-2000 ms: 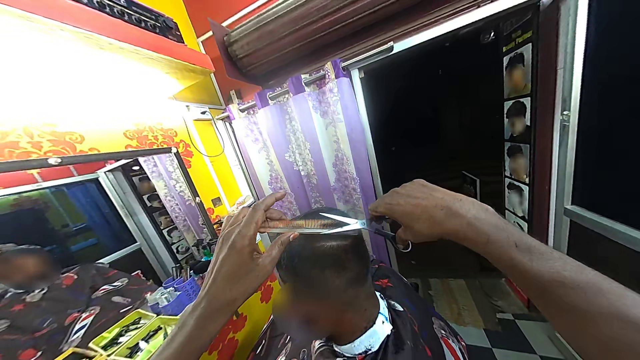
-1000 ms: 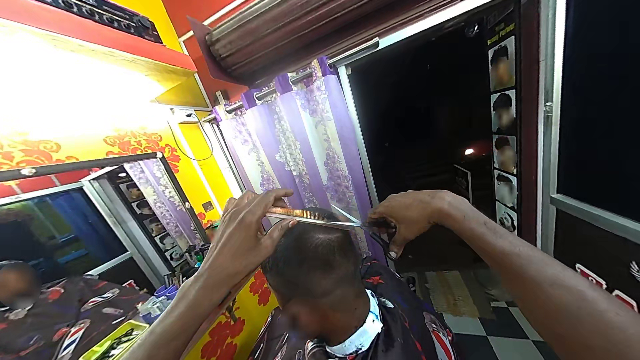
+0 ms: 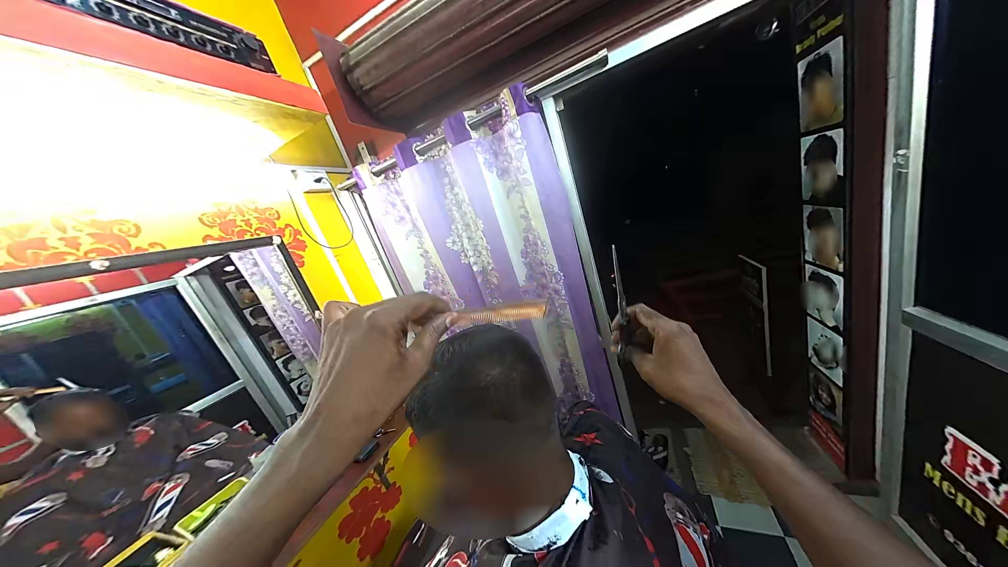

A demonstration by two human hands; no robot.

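Note:
A seated person's head [image 3: 492, 394] of short dark hair is at lower centre, above a white neck strip [image 3: 555, 512] and a dark patterned barber's cape [image 3: 630, 504]. At the head's upper left, my left hand [image 3: 378, 354] grips an orange-brown comb [image 3: 508, 312], its teeth pointing down just above the crown. My right hand [image 3: 661, 346] is off to the right of the head, holding hair-cutting scissors [image 3: 619, 283] that point upward, apart from comb and hair. The blades look together.
A wall mirror [image 3: 142, 346] on the left reflects the caped person. Below it, green trays [image 3: 206, 508] stand on the counter. A purple floral curtain [image 3: 480, 213] hangs behind the head, beside a dark doorway [image 3: 677, 197]. Hairstyle pictures [image 3: 822, 228] line the right side.
The scissors, earlier open across the comb, are now away from it to the right and turned upward with my right hand. The comb remains above the crown, more of it now visible.

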